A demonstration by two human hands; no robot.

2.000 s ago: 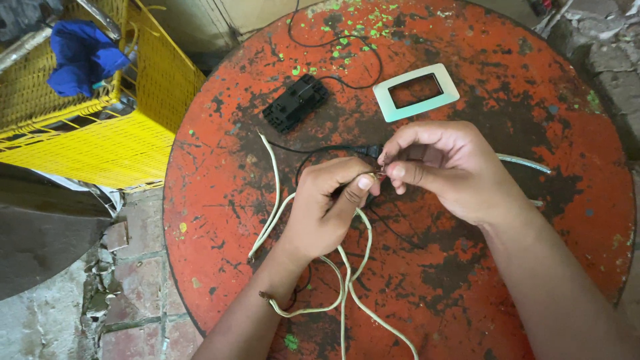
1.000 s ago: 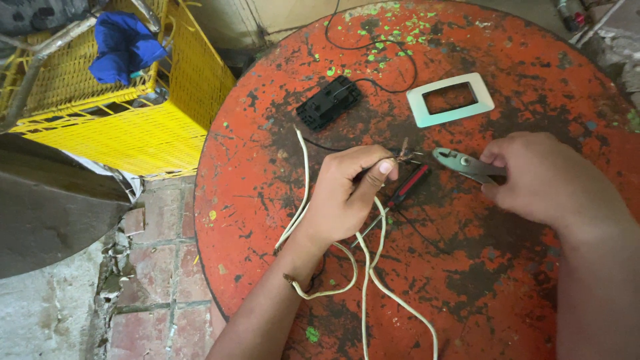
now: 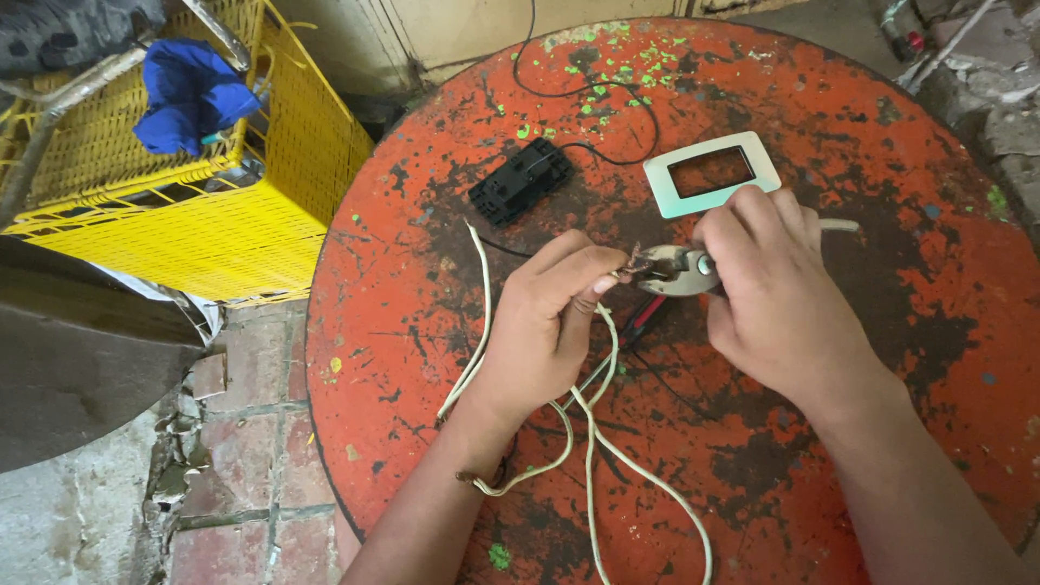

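My left hand pinches bare, twisted copper wire ends between thumb and forefinger. Metal pliers are in my right hand, their jaws at the copper strands. White insulated wire loops down below my left hand and over the table. Under the pliers lies a red and black tool, partly hidden. A black electrical module with a thin black cable sits beyond my left hand. The white wall-plate frame lies just beyond my right hand.
The round red table has worn, flaking paint. At the upper left stands a yellow woven basket with a blue cloth on it. A dark curved surface is at the left, beside brick paving. Rubble lies at the upper right.
Two seconds ago my right fingers were at the wire ends without pliers. One second ago the pliers were in my right hand; now their jaws are wider apart around the copper.
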